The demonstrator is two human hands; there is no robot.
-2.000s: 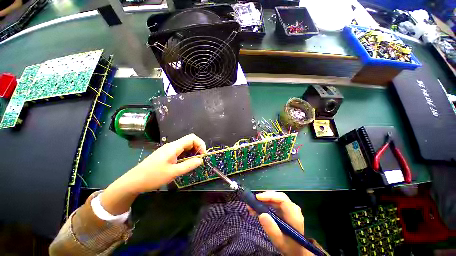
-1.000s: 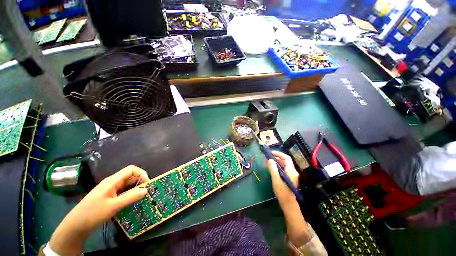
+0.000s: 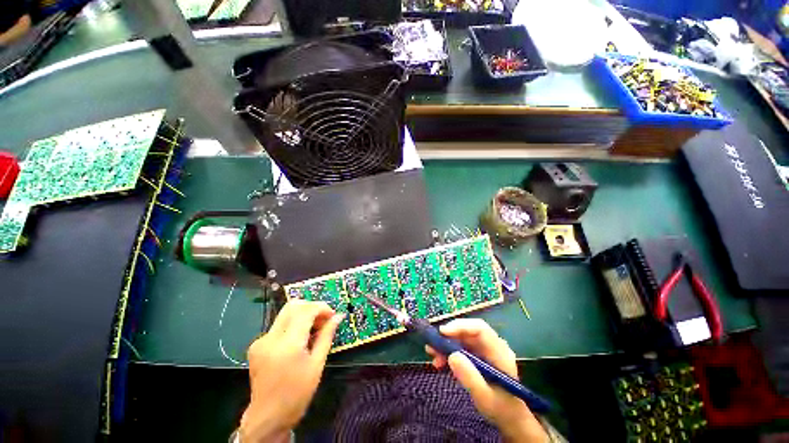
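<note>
The green circuit board panel [image 3: 424, 290] lies slightly tilted at the bench's front edge, its upper edge against the black work plate [image 3: 346, 221]. My right hand [image 3: 480, 359] holds the dark blue soldering iron [image 3: 467, 353], its metal tip at the panel's left-middle part. My left hand [image 3: 294, 350] is at the panel's lower left corner, thumb and finger pinched on the thin solder wire, which is hard to see there. A strand loops on the mat between the solder spool [image 3: 214, 242] and this hand.
The fan [image 3: 337, 143] stands behind the plate. The cleaning pot [image 3: 516, 214], iron stand [image 3: 562, 190] and sponge tray [image 3: 564, 241] are right of the plate. Red-handled pliers [image 3: 688, 298] lie by the black soldering station [image 3: 625, 290]. Boards [image 3: 91, 160] are stacked at left.
The iron has moved from the cleaning pot back over the panel. My left hand has shifted to the panel's lower edge. The camera view has turned back left.
</note>
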